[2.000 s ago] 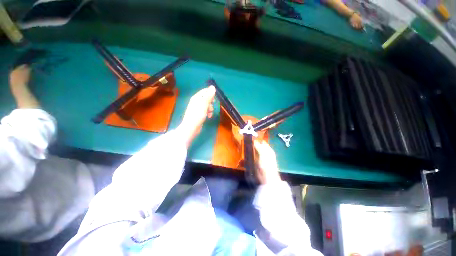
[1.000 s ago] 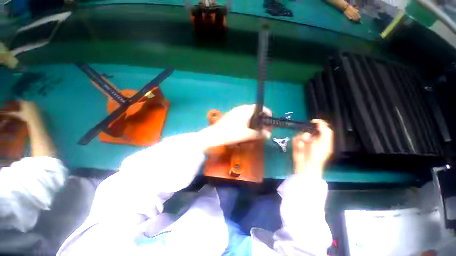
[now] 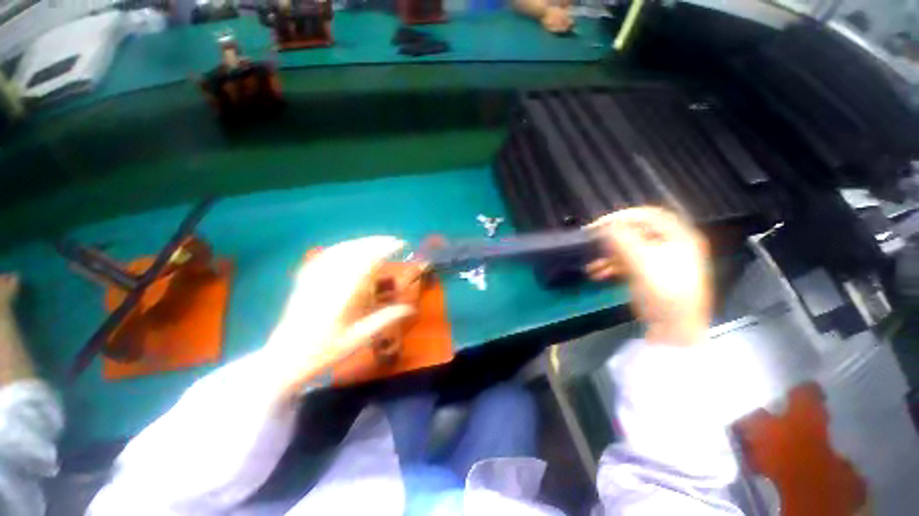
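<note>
My right hand (image 3: 660,262) grips the right end of a black frame (image 3: 524,245), its legs folded into one bundle, held level above the bench and blurred. My left hand (image 3: 348,302) is over an orange fixture (image 3: 435,328), thumb and fingers apart, near the bundle's left end. Any touch there is too blurred to tell. The fixture carries no frame. Two small white three-armed centre pieces (image 3: 491,224) lie on the green bench, one beyond the bundle and one on the near side.
Another black frame (image 3: 151,277) lies spread on an orange fixture (image 3: 197,338) at left, by a neighbour's sleeve (image 3: 30,433). Black ribbed trays (image 3: 615,151) are stacked at right. An orange jig (image 3: 806,454) is on the machine. More fixtures (image 3: 242,91) and a person's hand (image 3: 549,12) are beyond.
The black frame has come off the fixture and its legs have folded together. My right hand has moved right with it; my left hand has come away from its centre. The view has turned right.
</note>
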